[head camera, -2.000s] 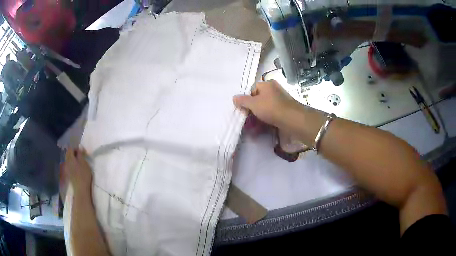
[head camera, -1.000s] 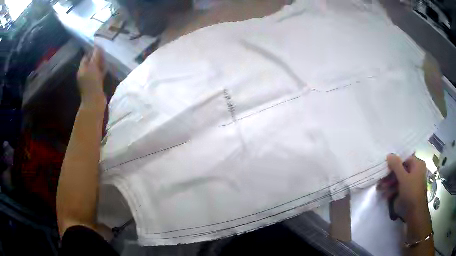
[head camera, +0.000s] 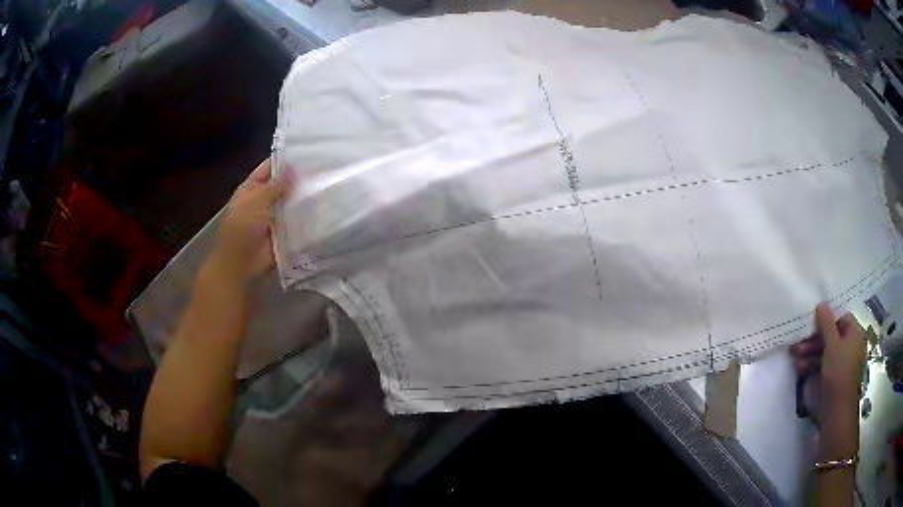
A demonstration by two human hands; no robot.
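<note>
The white panel (head camera: 475, 287) with thin dark printed lines is spread wide in front of me. My left hand (head camera: 255, 213) grips its left edge, thumb on top and fingers partly hidden. My right hand (head camera: 837, 342) holds its lower right edge between thumb and fingers, with a dark object, seen only in part, in or beside that hand. A narrow brown strip (head camera: 723, 401) hangs below the panel's lower edge. Brown fabric (head camera: 624, 10) shows behind its top edge.
Brown fabric pieces (head camera: 297, 451) lie below my left forearm. A red-orange item (head camera: 94, 257) is at the far left, near a dark brown surface. The table edge with a ruler tape (head camera: 698, 446) is at lower right. Part of the bright machine bed (head camera: 881, 396) shows at the right rim.
The panel has turned and now lies stretched sideways. My left hand, apart from it a second ago, has taken hold of its left edge. My right hand still holds its edge. The view has swung left.
</note>
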